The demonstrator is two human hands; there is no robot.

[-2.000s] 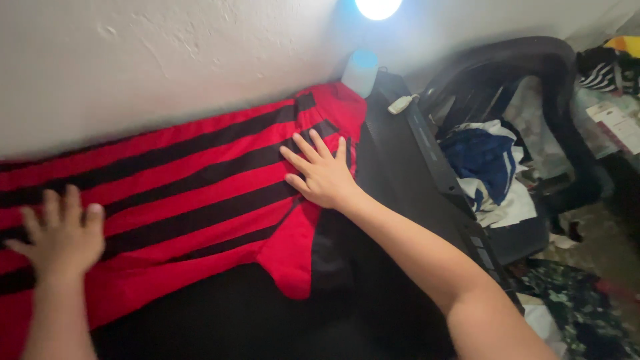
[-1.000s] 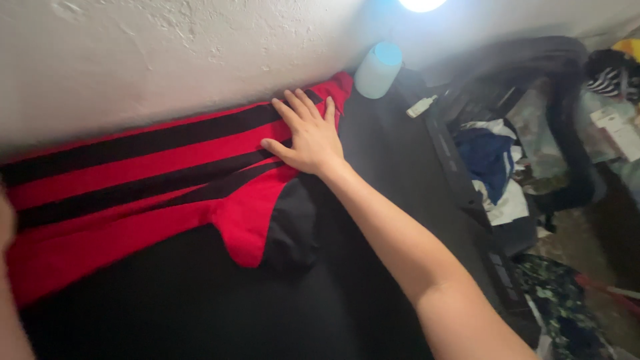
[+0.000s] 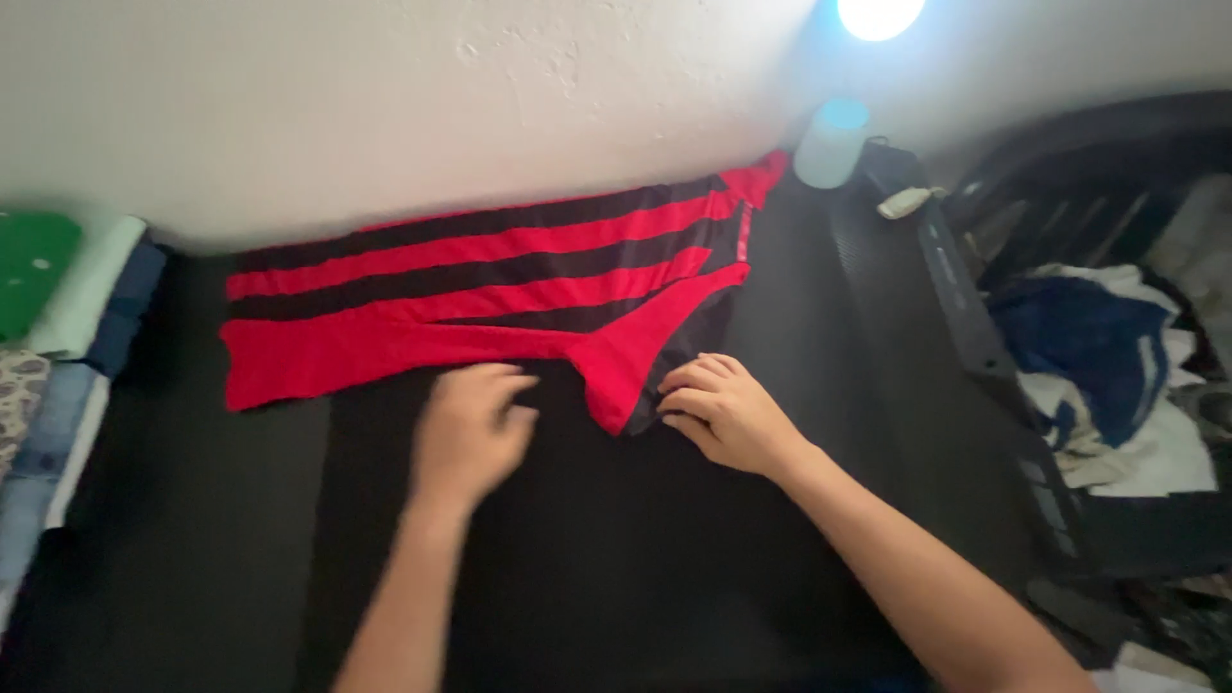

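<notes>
A red and black striped shirt (image 3: 462, 279) lies partly folded on a black surface (image 3: 577, 568), its long edge along the wall. Its red and black sleeve (image 3: 621, 385) points toward me. My right hand (image 3: 717, 409) is at the black part of the sleeve, fingers bent; whether they pinch the cloth cannot be told. Just below the shirt's near edge is my left hand (image 3: 476, 423), slightly blurred, with fingers apart and nothing seen in it.
Folded clothes (image 3: 58, 423) are stacked at the left. A pale blue-topped container (image 3: 833, 144) stands by the wall under a bright lamp (image 3: 880, 10), near a small white object (image 3: 905, 202). To the right, a black chair (image 3: 1068, 125) holds a pile of clothes (image 3: 1088, 356).
My right hand has moved from the shirt's upper right part down to the sleeve. My left hand, at the frame's edge a second ago, is now below the shirt. The view has shifted, showing the left stack.
</notes>
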